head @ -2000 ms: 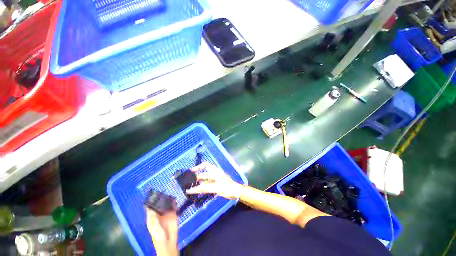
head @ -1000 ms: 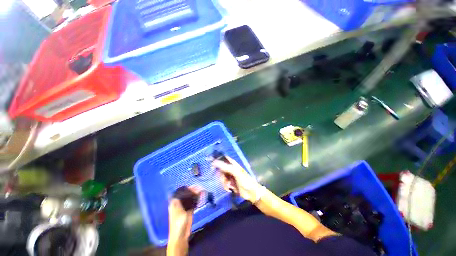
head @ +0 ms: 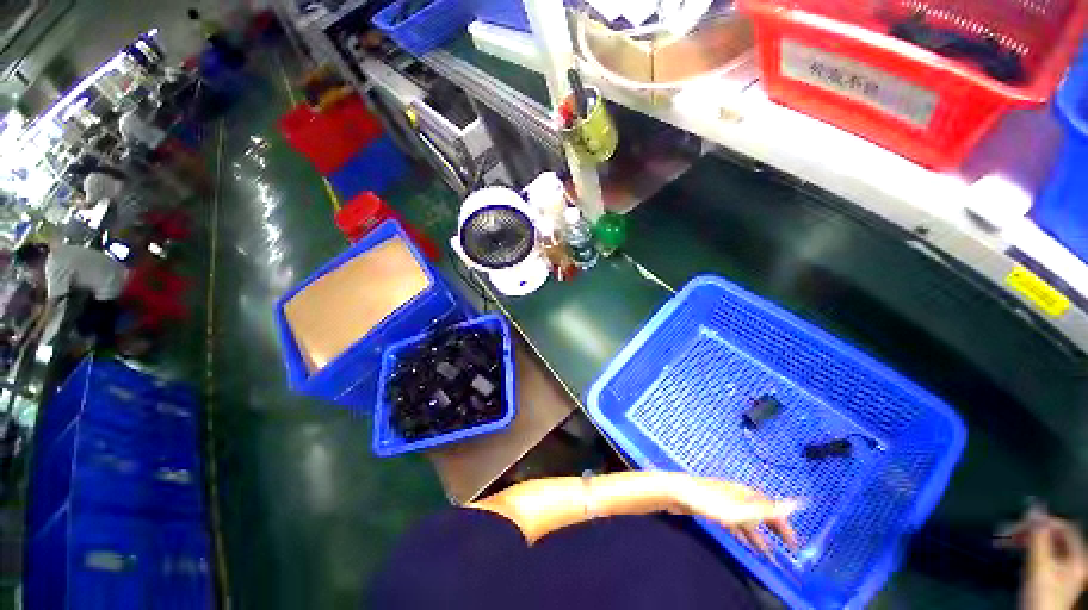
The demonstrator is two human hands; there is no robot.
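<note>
The blue mesh basket (head: pixel 776 322) sits on the green benchtop. Two small black parts lie apart in it: a blocky one (head: pixel 760 411) and a thinner one (head: pixel 828 449). My left hand (head: pixel 758 515) is over the basket's near side, fingers spread, with nothing seen in it. My right hand (head: pixel 1052 562) is at the lower right edge, outside the basket, blurred and partly cut off; whether it holds anything is unclear.
A blue bin heaped with black parts (head: pixel 447 381) stands left of the bench. Beside it is a blue tray with brown cardboard (head: pixel 358 298). A white fan (head: pixel 498 236) and bottles stand behind. A red crate (head: pixel 859 89) is on the white shelf. Stacked blue bins (head: pixel 119 477) stand far left.
The view has swung left, bringing the parts bin and fan into sight. The dark parts have left both hands' earlier places in the basket. My right hand has moved out of the basket to the right.
</note>
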